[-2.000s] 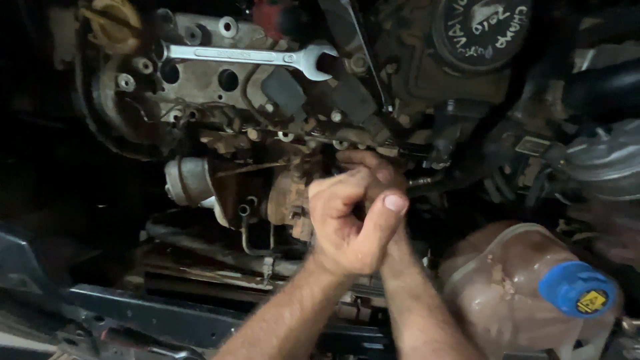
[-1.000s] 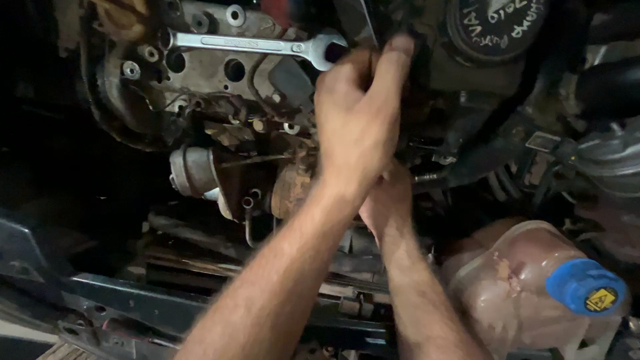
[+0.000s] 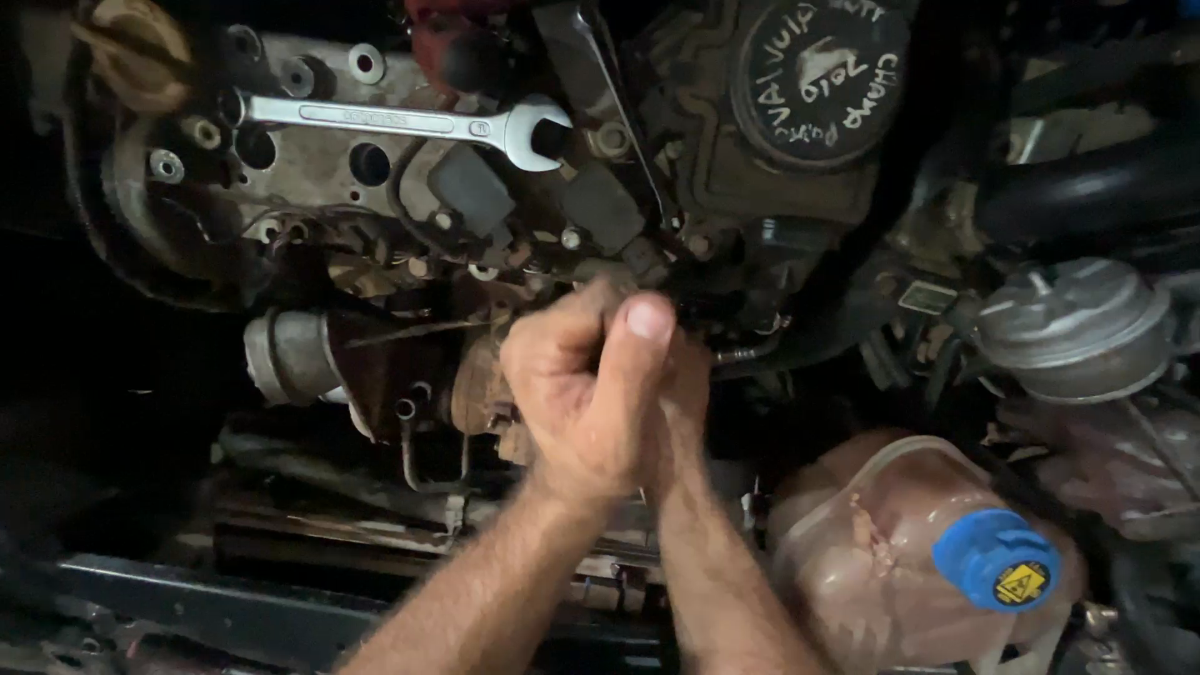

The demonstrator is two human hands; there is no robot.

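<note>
My left hand (image 3: 581, 394) is in front of the turbocharger area of a car engine, its fingers curled and its thumb raised. Whether it holds anything does not show. My right hand (image 3: 686, 380) is beside and partly behind it, its fingers hidden, so its grip cannot be made out. Above the hands, a combination wrench (image 3: 375, 122) lies across the engine top with its open jaw to the right. A second slim wrench or similar metal tool (image 3: 623, 108) lies slanted to its right. A rusty round metal housing (image 3: 478, 384) is just left of my left hand.
A translucent coolant tank (image 3: 844, 534) with a blue cap (image 3: 998, 560) stands at lower right. A silver canister-like actuator (image 3: 295, 356) is at left. A black round cover (image 3: 816, 84) bears handwriting. A dark crossmember (image 3: 216, 600) runs along the lower left, and a yellowish cap (image 3: 141, 52) sits upper left.
My left hand was higher, by the wrench's open jaw, one second ago and has come back down beside my right hand, about where it was two seconds ago.
</note>
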